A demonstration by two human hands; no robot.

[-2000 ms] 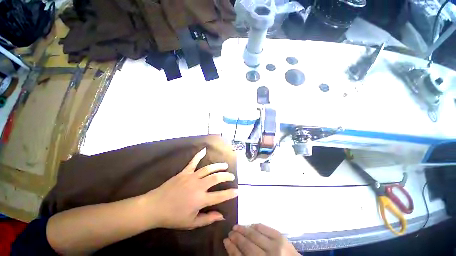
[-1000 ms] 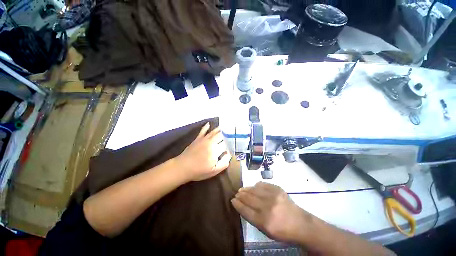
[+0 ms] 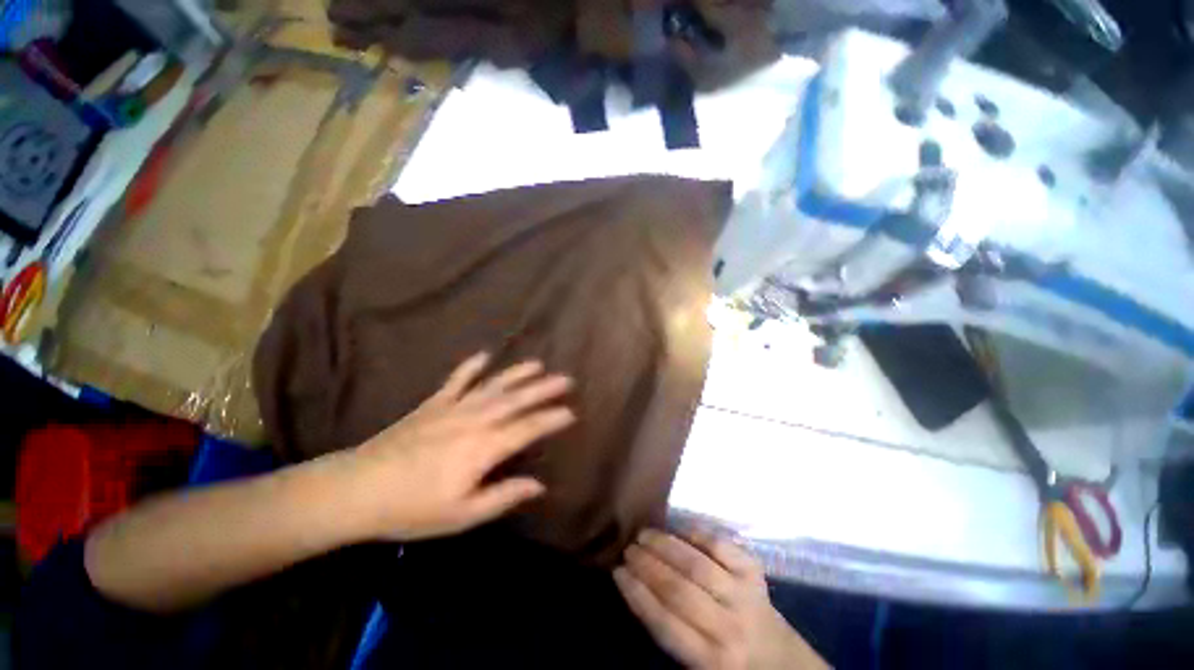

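Note:
The brown garment panel [image 3: 524, 288] lies on the white table, with its right edge beside the needle area of the white sewing machine [image 3: 851, 144]. My left hand [image 3: 458, 452] lies on the panel with its fingers apart, holding nothing. My right hand [image 3: 701, 589] pinches the panel's lower right corner at the table's front edge. The presser foot and needle area [image 3: 773, 304] is blurred, and I cannot tell if the cloth is under it.
Scissors with red and yellow handles [image 3: 1074, 524] and a flat black object [image 3: 927, 377] lie under the machine arm. A brown pile [image 3: 524, 29] with black tabs [image 3: 678, 111] is at the back. Worn cardboard [image 3: 210, 196] is at the left, with another orange-handled tool [image 3: 22, 299] beyond.
The view has turned and shifted. My left hand has moved back from the needle area towards me, and its fingers have spread. My right hand has moved down the panel's edge to its near corner.

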